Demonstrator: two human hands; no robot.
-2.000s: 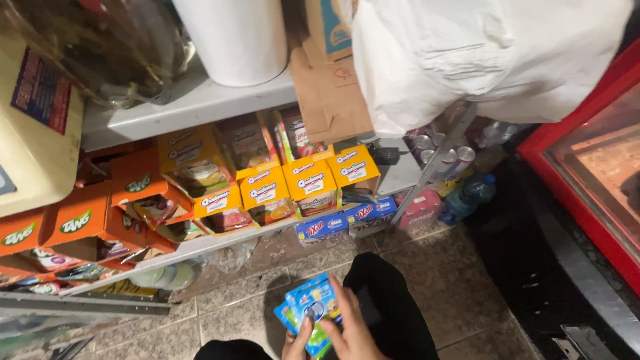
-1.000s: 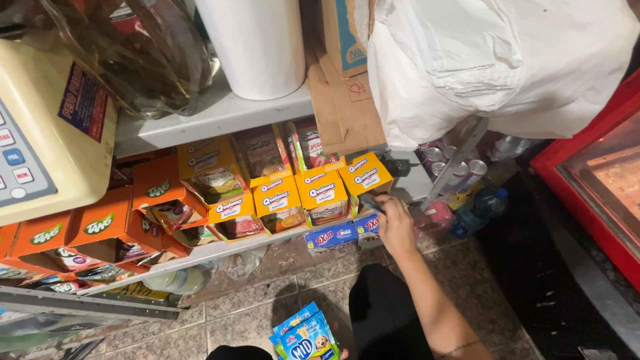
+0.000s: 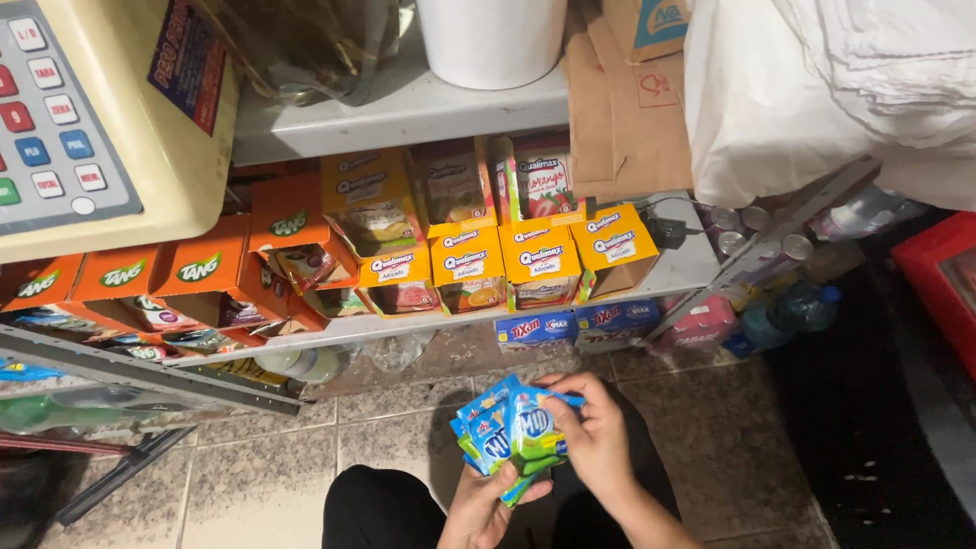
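Several blue and green Mid drink-mix sachets (image 3: 492, 438) are fanned out above my knees. My left hand (image 3: 488, 499) grips the stack from below, thumb on its front. The fingers and thumb of my right hand (image 3: 591, 427) pinch the top edge of the front sachet (image 3: 534, 423). Beyond them, yellow Qualimax boxes (image 3: 467, 267) stand on a grey metal shelf, some with sachets inside. The Qualimax box at the row's right end (image 3: 618, 248) shows a bare cardboard inside. Orange Tang boxes (image 3: 200, 267) stand to the left, several holding sachets.
A weighing scale (image 3: 175, 152), a white container (image 3: 494, 38), brown paper bags (image 3: 633, 114) and white plastic bags (image 3: 762, 137) occupy the upper level. Tixan boxes (image 3: 535, 329) and a bottle (image 3: 793, 316) are below. A metal shelf post (image 3: 762, 244) slants at right; a red-edged unit (image 3: 942, 282) lies beyond.
My right hand has come back from the rightmost Qualimax box, where it was one second ago holding something dark, to the sachets. The sachets are now spread in both hands.
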